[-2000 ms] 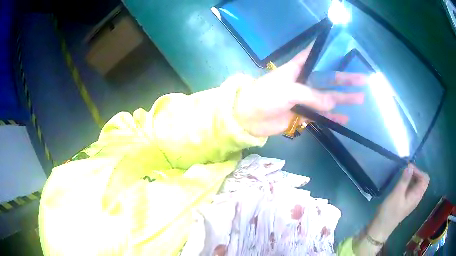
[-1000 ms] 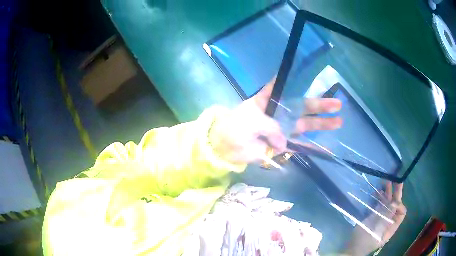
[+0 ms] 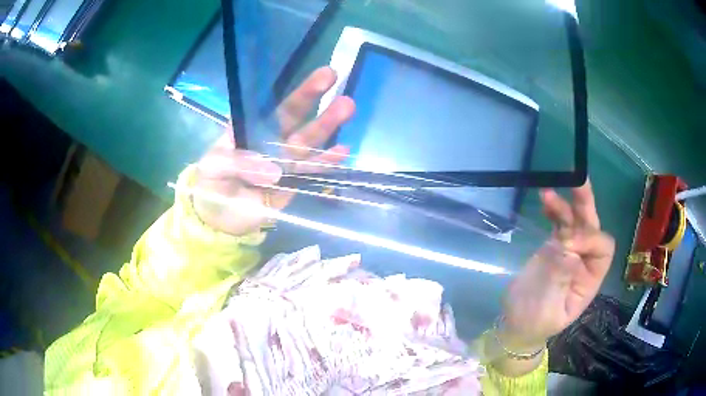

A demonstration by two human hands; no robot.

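Observation:
A clear touch panel with a thin black border is raised over the bench. My left hand grips its near left corner; several fingers show through the glass. My right hand is at its near right corner, fingertips at the border. A clear protective film with bright streaks hangs along the near edge, between my hands. Whether it still touches the glass is unclear. Below lies a grey-blue screen with a black edge on a white sheet. The panel's far edge is out of the picture.
Another dark-edged panel lies at the left on the green bench. Stacked panels are at the far left. A red tape dispenser, a black plastic bag and another dark-edged panel are at the right.
The view has turned, bringing the screen on the white sheet to the middle. The touch panel is now held more level across the view, and the streaked film shows along its near edge.

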